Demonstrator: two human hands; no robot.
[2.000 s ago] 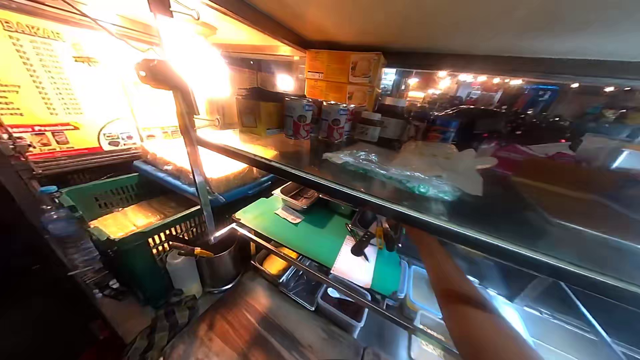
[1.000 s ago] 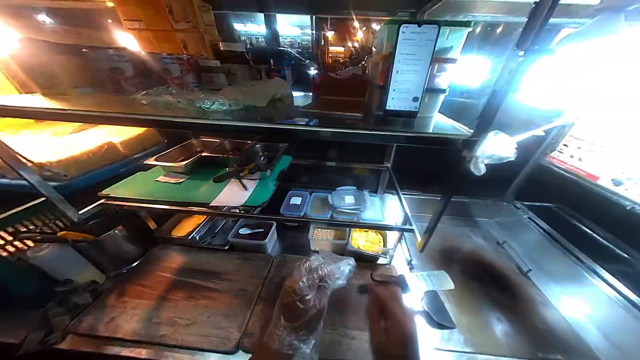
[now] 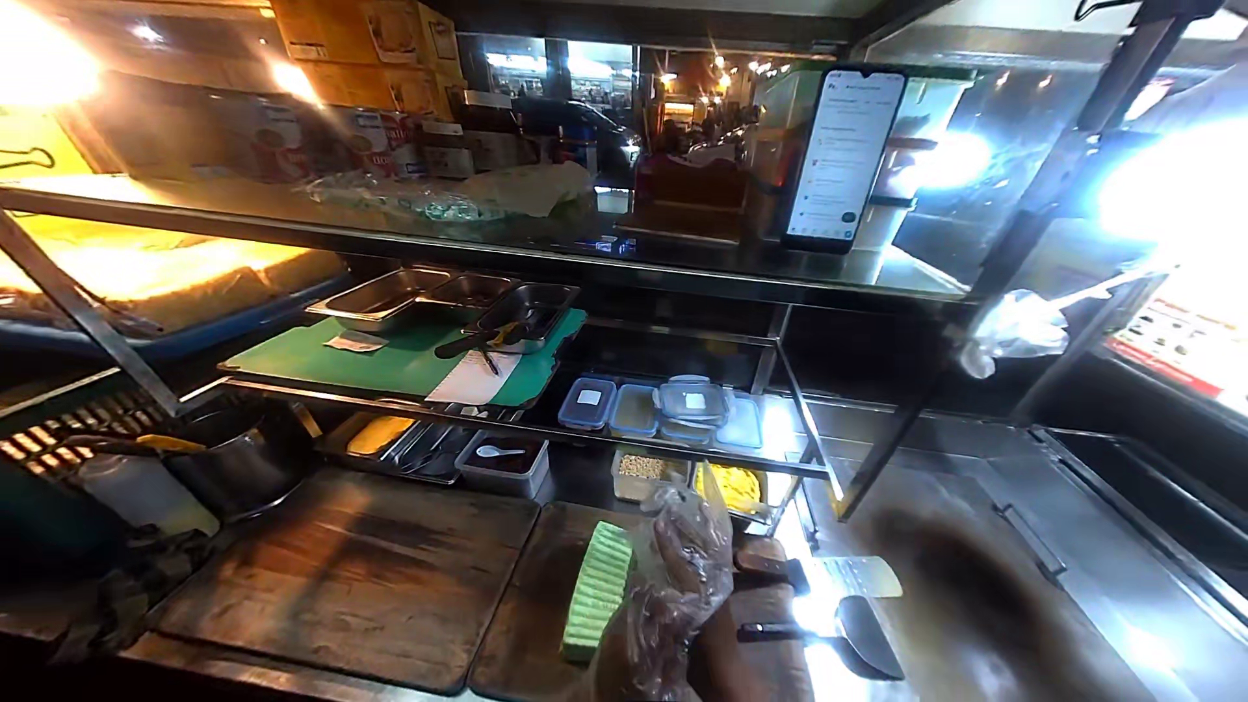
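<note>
A pale green, ridged block that looks like bread (image 3: 597, 590) lies on the right wooden board (image 3: 526, 585). My left hand (image 3: 678, 561), in a clear, crinkled plastic glove, is right beside the block; the glove hides whether its fingers grip it. Bare and partly covered by the glove, my right hand (image 3: 746, 634) is low at the right edge of the board; its fingers are hard to make out. Close to it lie a flat metal scraper (image 3: 863, 575) and a black spatula (image 3: 868, 639).
Another wooden board (image 3: 351, 575) lies to the left. Behind the boards stand a tub with a white spoon (image 3: 502, 463), a container of chopped nuts (image 3: 643, 473) and one of yellow spread (image 3: 731, 486). Above, a metal shelf holds a green mat (image 3: 390, 361), trays and lidded boxes (image 3: 588, 402). A phone (image 3: 846, 161) stands higher.
The view has swung right since the first frame. Since one second ago, the green block has come into sight on the right board, beside my gloved left hand.
</note>
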